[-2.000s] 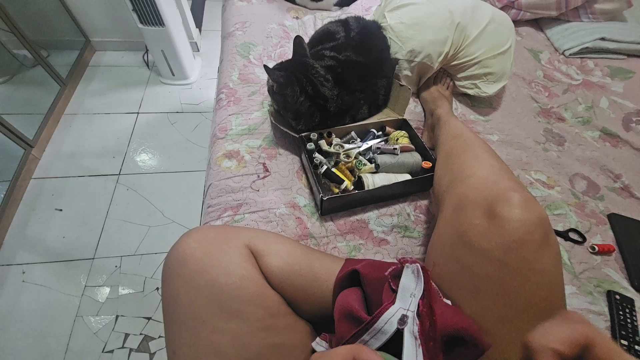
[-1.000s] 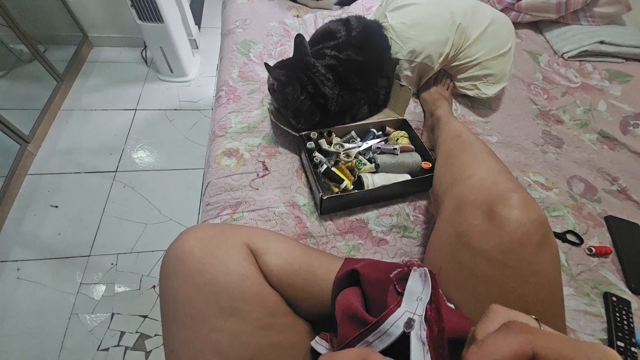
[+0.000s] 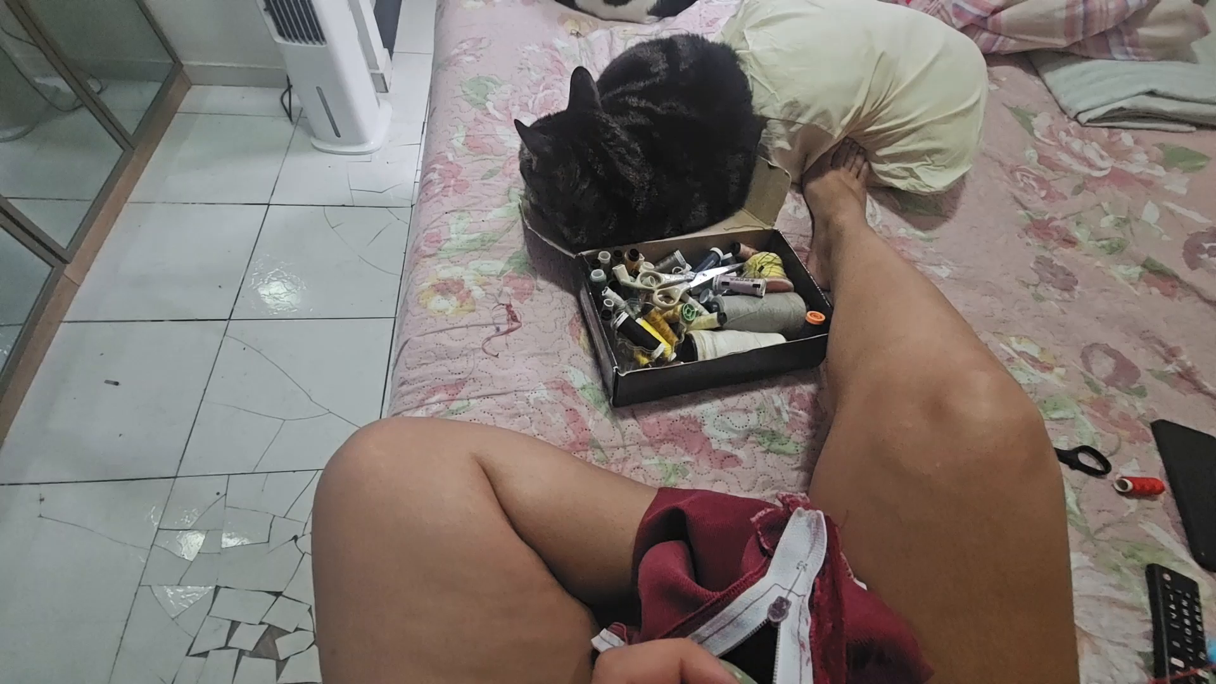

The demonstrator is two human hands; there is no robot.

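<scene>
Dark red fabric (image 3: 698,532) lies between the thighs, with a white zipper tape (image 3: 793,570) along its opening and a small round dark piece on the tape. At the bottom edge my left hand (image 3: 660,662) is partly in view, its fingers curled at the fabric and the lower end of the white tape. Something pale green shows beside it. My right hand is out of the frame. Beyond the knees stands an open black box (image 3: 712,380) of thread spools, with scissors (image 3: 698,277) lying on top.
A black cat (image 3: 655,142) lies against the box, beside a cream pillow (image 3: 864,76). On the floral bedspread at right are a scissor handle (image 3: 1085,461), a red thread spool (image 3: 1138,486), a dark flat device (image 3: 1187,494) and a remote control (image 3: 1176,617). Cracked floor tiles lie left.
My right hand, at the lower right in both earlier frames, first moved left toward the fabric and is now out of view. More of the red fabric's right side shows.
</scene>
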